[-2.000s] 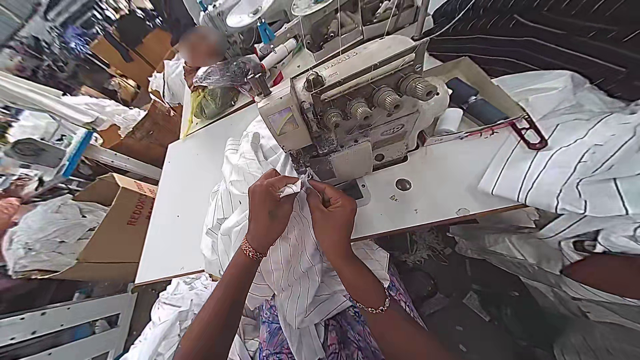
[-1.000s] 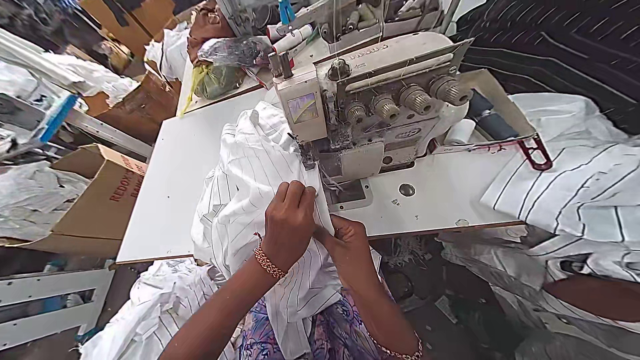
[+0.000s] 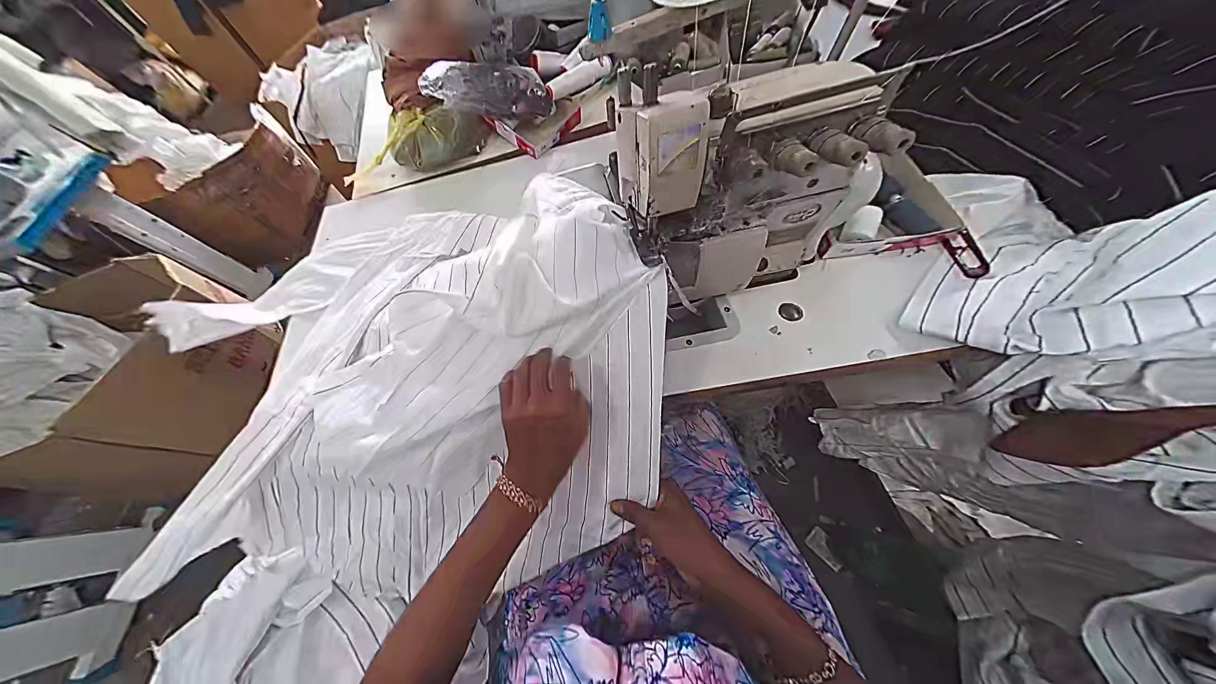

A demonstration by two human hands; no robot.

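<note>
A white striped garment point(image 3: 456, 361) lies spread over the table edge and hangs toward my lap, its upper right part at the needle area of an overlock sewing machine point(image 3: 750, 180). On the middle of the cloth rests my left hand point(image 3: 544, 418), fingers curled on a fold of it. My right hand point(image 3: 665, 522) pinches the lower right edge of the garment between thumb and fingers, above the patterned cloth on my lap point(image 3: 608, 608). The fingertips under the fabric are hidden.
White striped pieces point(image 3: 1073, 294) are heaped at the right. Thread cones point(image 3: 579, 76) and a bag with green contents point(image 3: 432, 138) stand behind. At the left are a cardboard box point(image 3: 142, 389) and a white metal frame point(image 3: 76, 579). A person sits beyond the table.
The garment, bunched under my hands before, is now spread out wider to the left. My right hand has moved down along its edge, away from the machine, and my hands are farther apart.
</note>
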